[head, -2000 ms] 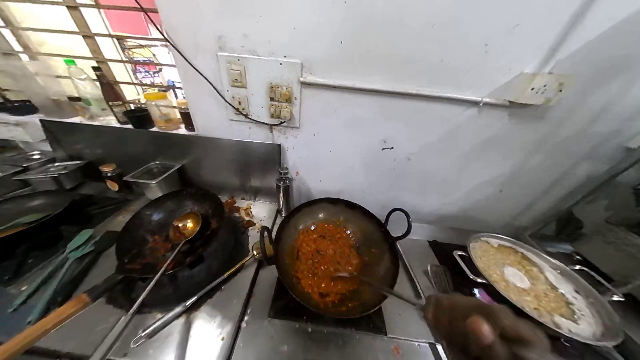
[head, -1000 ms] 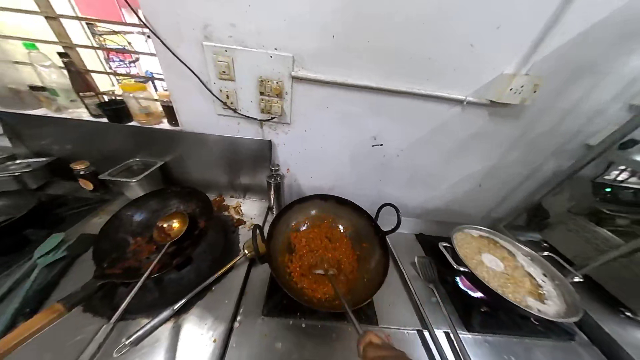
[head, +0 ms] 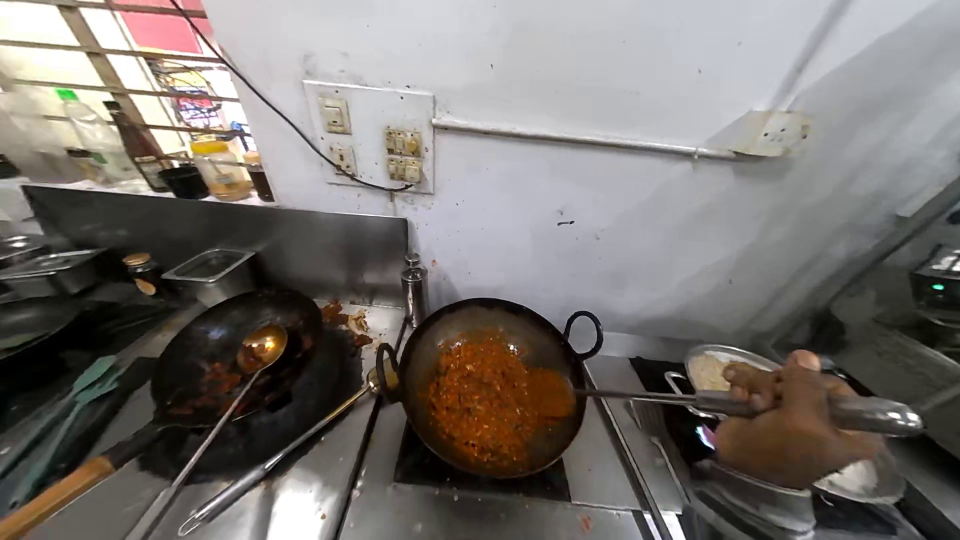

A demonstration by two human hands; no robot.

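At the right, my right hand point(head: 795, 427) grips the metal handle of a long cooking utensil point(head: 660, 397). The utensil's head lies in the orange-red chopped mixture point(head: 487, 405), at the right side of a dark two-handled kadai point(head: 450, 322) on a burner. Behind and below my right hand, partly hidden by it, is a wide pan point(head: 731, 351) with pale food. My left hand does not show in the view.
Left of the kadai, a dark wok point(head: 195, 345) with a wooden handle point(head: 56, 491) holds a ladle point(head: 262, 349). Another long-handled utensil point(head: 300, 442) lies between them. A steel container point(head: 214, 277) and a lidded jar point(head: 142, 274) stand behind. A spatula point(head: 656, 435) lies right of the kadai.
My right hand has moved right and up from the kadai's near edge, and the utensil's handle now points to the right. Its head has shifted to the right side of the mixture.
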